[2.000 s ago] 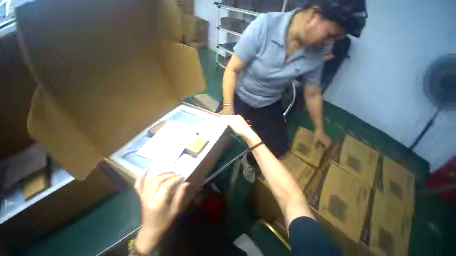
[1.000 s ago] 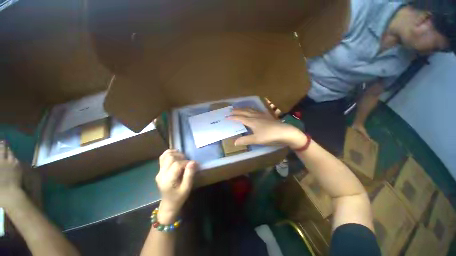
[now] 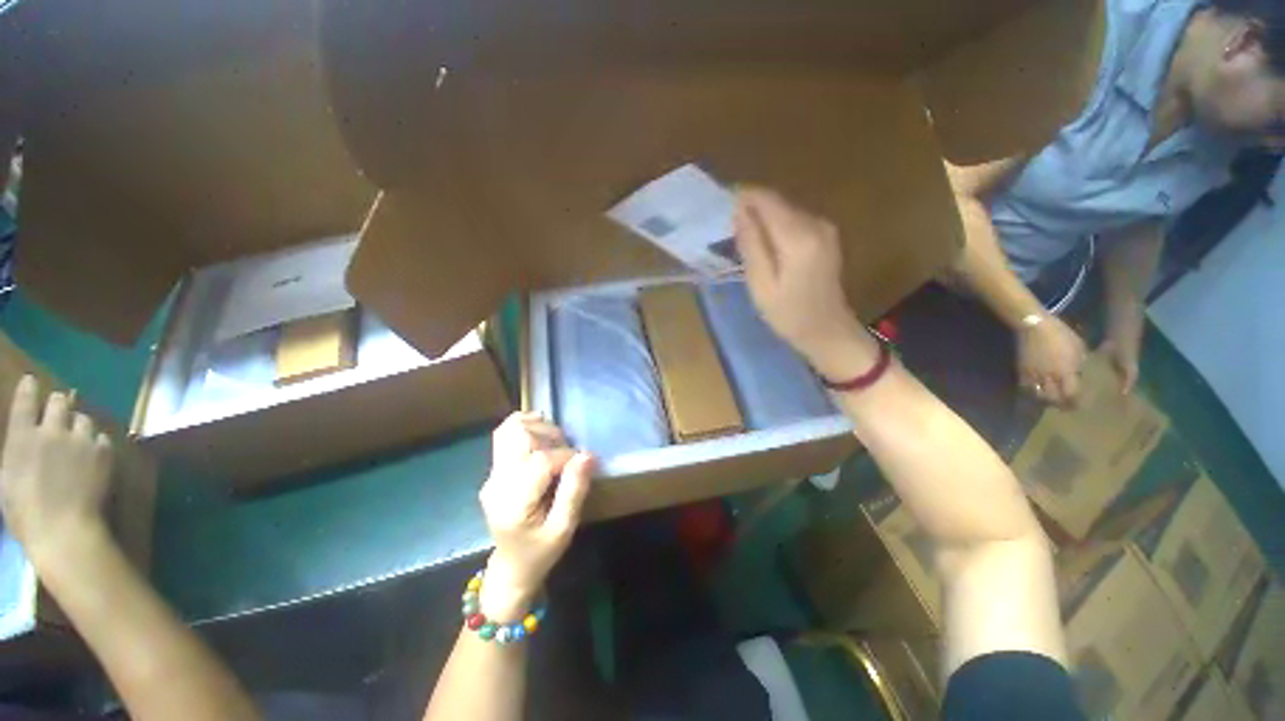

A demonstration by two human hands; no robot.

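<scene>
An open brown carton (image 3: 719,476) stands in front of me with its lid (image 3: 677,127) raised. Inside its white rim, a narrow brown accessory box (image 3: 691,366) lies between grey-blue bagged surfaces (image 3: 606,369). My right hand (image 3: 792,268) holds a white printed card (image 3: 682,214) above the back of the carton, tilted, with dark blocks showing on it. My left hand (image 3: 536,493) is closed on the carton's front left corner; its fingertips are partly hidden.
A second open carton (image 3: 338,416) stands to the left with a card and small box inside. Another person's hand (image 3: 57,472) is at far left. A person (image 3: 1085,183) at right handles closed cartons (image 3: 1092,444). The green bench (image 3: 338,542) shows in front.
My right hand has lifted the card off the carton's contents, uncovering the accessory box and bagged surfaces. My left hand stays at the corner. The carton appears further right in view.
</scene>
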